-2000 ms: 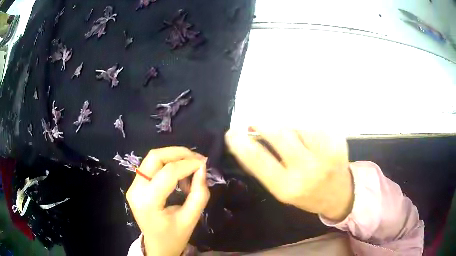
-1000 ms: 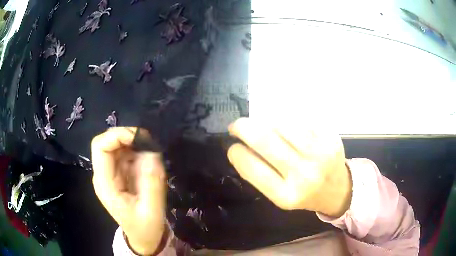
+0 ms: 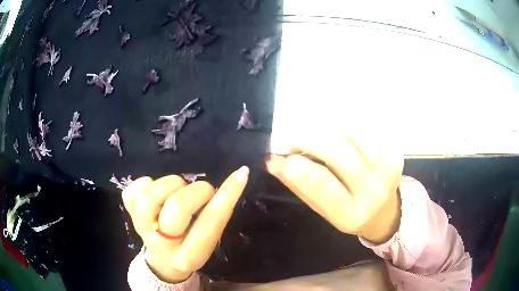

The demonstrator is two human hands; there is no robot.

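A sheer black panel with mauve leaf tufts lies over the left part of the white table and hangs over its front edge. My right hand pinches the panel's right edge at the table's front. My left hand rests on the panel to the left, its index finger stretched toward the right hand; a red band is on one finger. Whether its curled fingers grip cloth is hidden.
The white table extends to the right, with a thin curved seam line across its back. Thread snips lie at the far right. Pale clipped tufts show on dark cloth at the lower left.
The left hand moved left, lifting and folding the panel edge back, then returned right with the panel lying flat again. The right hand stayed near the edge.
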